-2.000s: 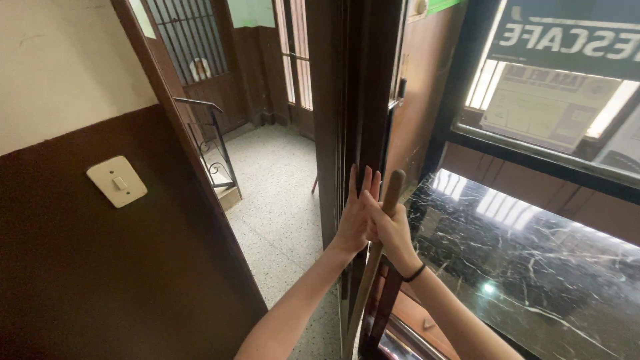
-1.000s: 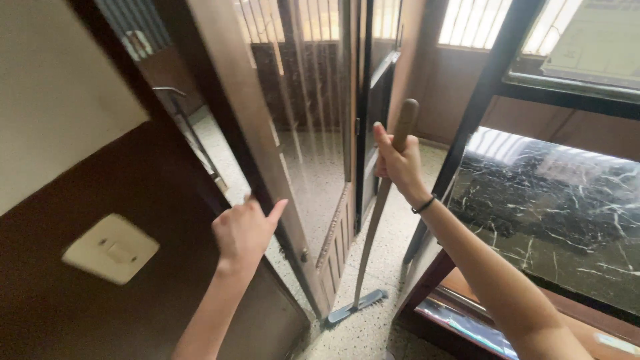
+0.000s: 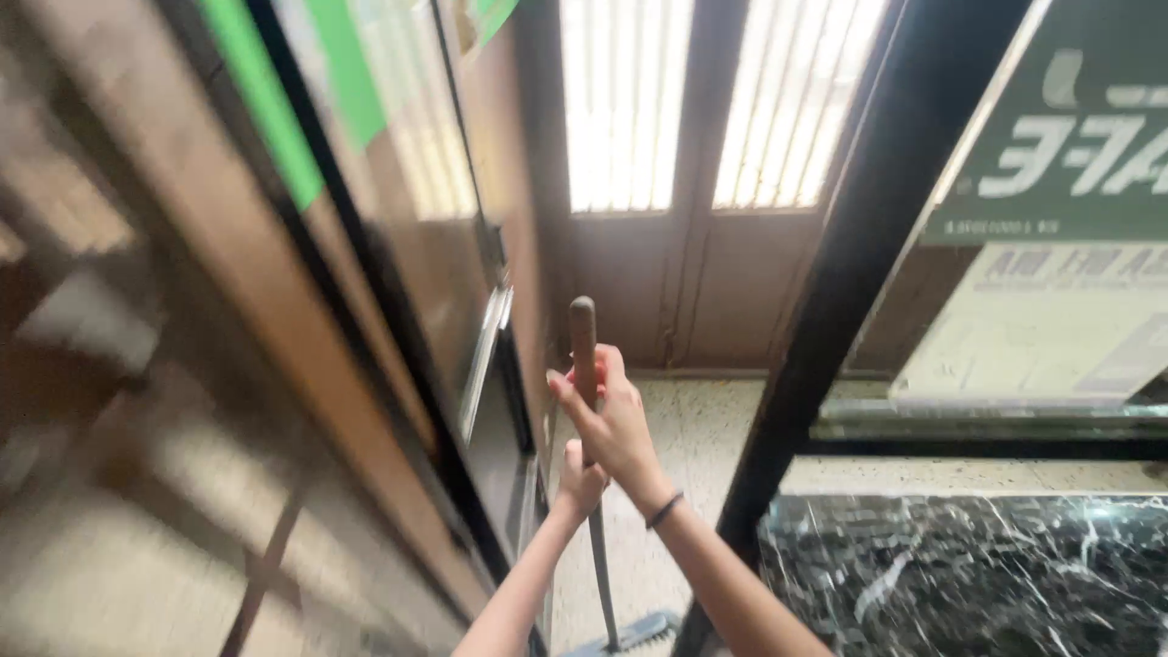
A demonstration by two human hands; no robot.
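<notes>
A long broom handle (image 3: 582, 333) stands nearly upright at the middle of the head view, its rounded top pointing up. My right hand (image 3: 607, 415), with a dark band at the wrist, wraps the handle just below that top. Directly below it, my left hand (image 3: 580, 479) is closed around the same handle. The blue-grey broom head (image 3: 643, 631) with bristles rests on the speckled floor (image 3: 680, 438) at the bottom edge, partly cut off by the frame.
Blurred wood and glass door panels (image 3: 365, 365) run close along my left. A dark frame post (image 3: 794, 319) and a black marble counter (image 3: 967, 575) stand at the right, under a window with signs. Ahead are brown double doors (image 3: 675, 292) with barred, bright panes.
My left hand, apart from the broom one second ago, is now on its handle below my right hand. The light switch and wall at the left have left the view, which has turned.
</notes>
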